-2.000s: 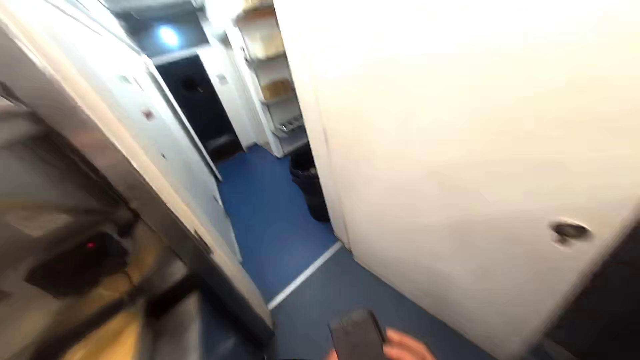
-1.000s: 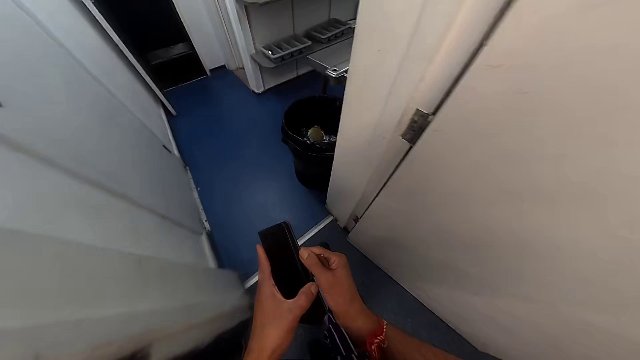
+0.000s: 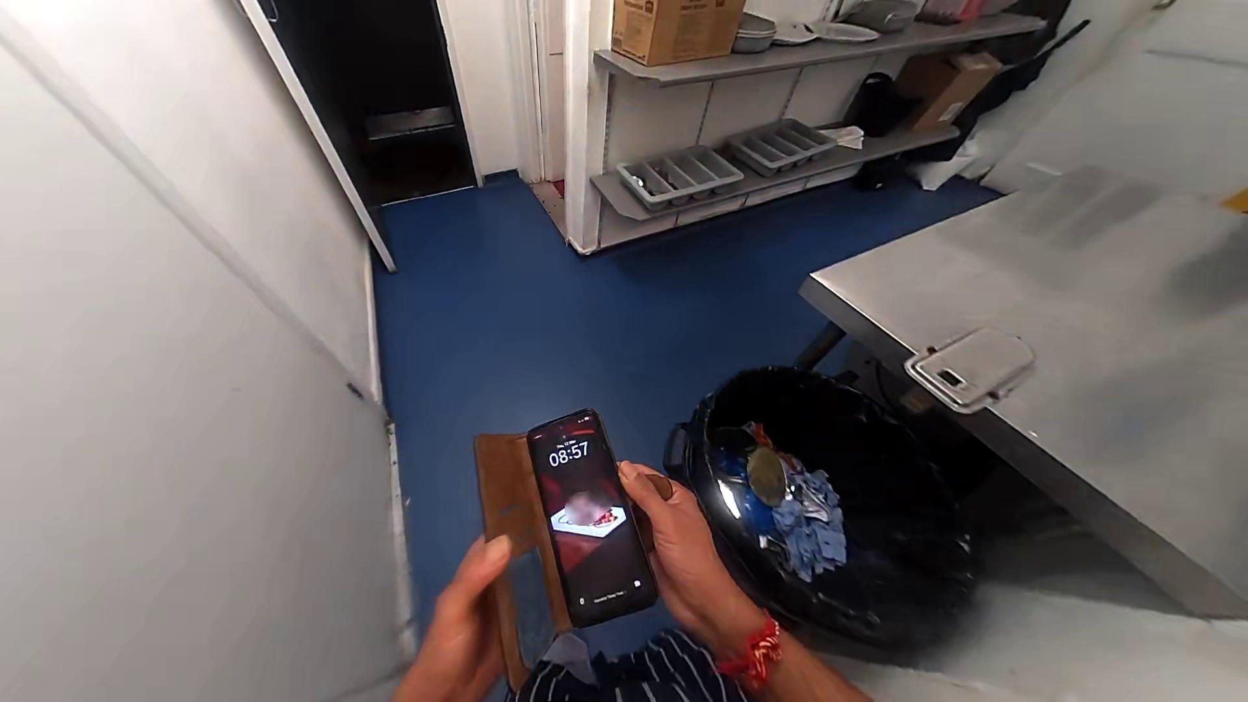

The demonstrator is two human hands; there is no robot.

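Between my hands is a smartphone (image 3: 593, 522) in a brown folding case (image 3: 512, 526), with its cover open to the left and the screen lit. My right hand (image 3: 687, 546) grips the phone's right edge, thumb near the upper side; a red and white string bracelet (image 3: 756, 653) is on that wrist. My left hand (image 3: 463, 614) holds the open cover at its lower left edge. Below the phone, part of a dark striped garment (image 3: 634, 675) shows.
A black lined bin (image 3: 897, 487) with crumpled blue waste (image 3: 814, 526) stands right of my hands, beside a steel table (image 3: 1014, 263) bearing a metal lid-like piece (image 3: 975, 369). Ahead, shelves (image 3: 721, 63) hold grey cutlery trays (image 3: 680, 177). A white wall (image 3: 195, 390) runs along the left.
The phone case has been opened and the screen now shows lit; one second ago it looked dark. The view has moved forward past the doorway, bringing the bin and steel table closer.
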